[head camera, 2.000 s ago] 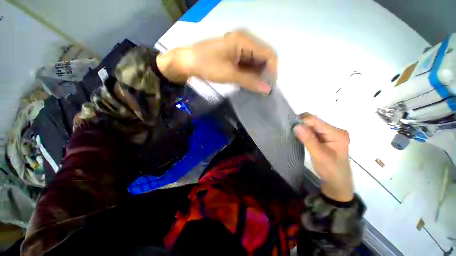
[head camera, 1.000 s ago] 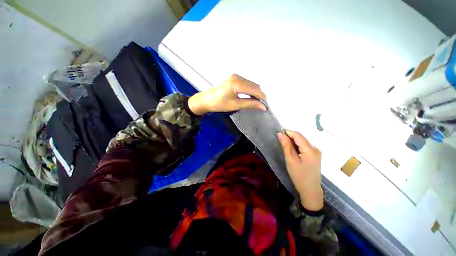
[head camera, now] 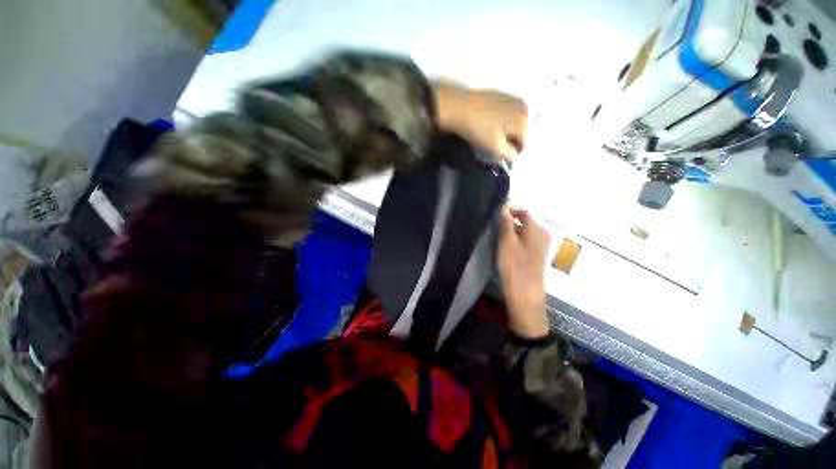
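A dark garment panel [head camera: 399,234] with a pale grey strip [head camera: 434,247] hangs over the table's front edge towards my lap. Grey cloth [head camera: 469,291] shows along its right side. My left hand [head camera: 486,117] holds the panel's upper end, its fingers curled and partly blurred. My right hand [head camera: 522,252] pinches the panel's right edge just below. The fingertips of both hands are close together, and what lies exactly between them is hard to see.
The sewing machine's white head [head camera: 724,69] stands at the upper right, its needle area above the white table [head camera: 367,27]. A tan patch [head camera: 566,256] lies right of my right hand. A thin metal rod [head camera: 784,340] lies further right. Dark panels [head camera: 55,284] are piled at the left.
The dark panel with the pale strip is now up in my hands with the grey cloth. My left arm has reached across to the right, and the view has shifted towards the machine.
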